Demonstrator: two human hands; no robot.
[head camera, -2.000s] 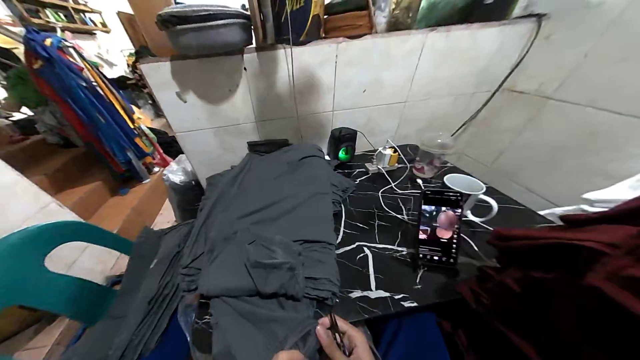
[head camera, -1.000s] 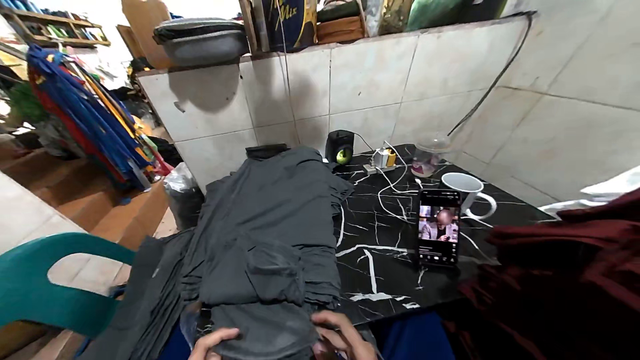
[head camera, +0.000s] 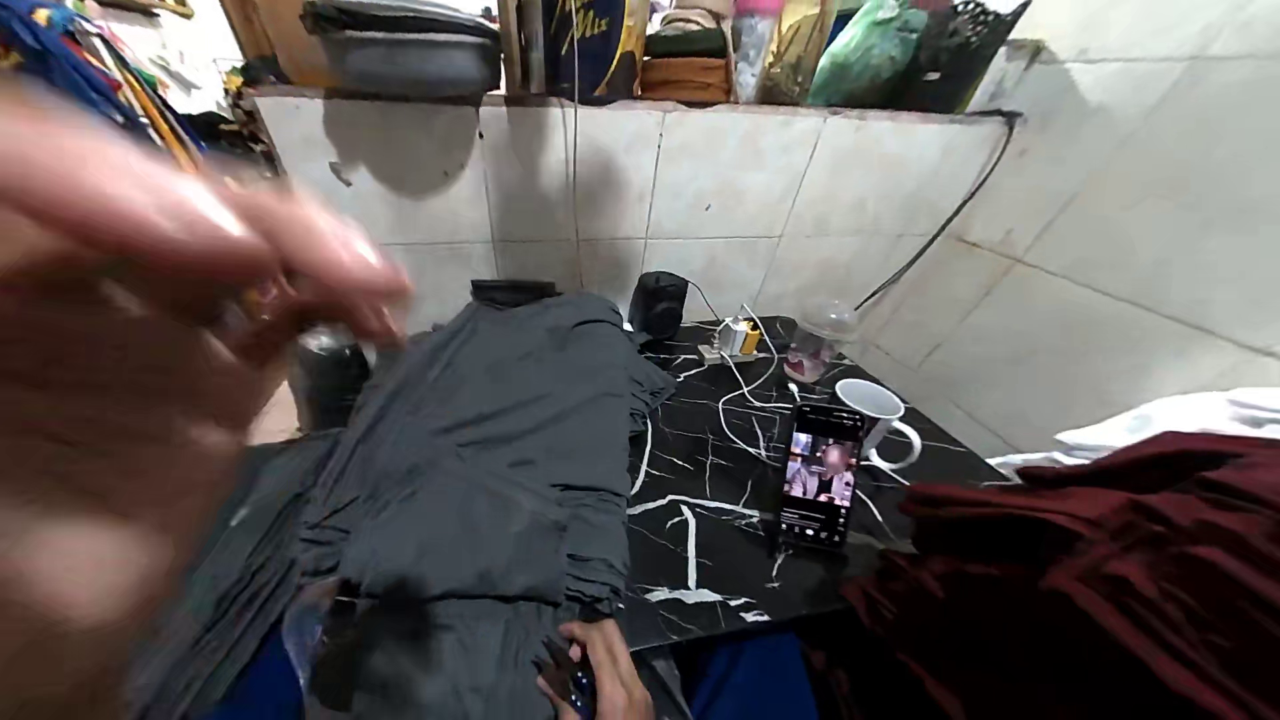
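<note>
My left hand (head camera: 170, 330) is raised close to the camera, large and blurred over the left side, its fingers toward the right; whether it holds anything cannot be told. At the bottom middle, my right hand (head camera: 612, 668) is closed on a small dark tool (head camera: 572, 680), perhaps thread snips, partly covered by the fingers. That hand lies beside the lower right edge of a stack of dark grey fabric pieces (head camera: 490, 440). The stack rests on the black marble-patterned table (head camera: 710, 560), with its lower part reaching the bottom edge of view.
A smartphone (head camera: 820, 475) leans upright against a white mug (head camera: 868, 400). Behind are a plastic cup (head camera: 815, 345), charger cables on a power strip (head camera: 727, 352) and a black speaker (head camera: 658, 303). Dark red fabric (head camera: 1100, 590) is heaped at right. A tiled wall (head camera: 720, 190) bounds the table.
My left hand has risen from the grey fabric toward the camera. My right hand, seen on the fabric's right side one second ago, now holds the dark tool near there.
</note>
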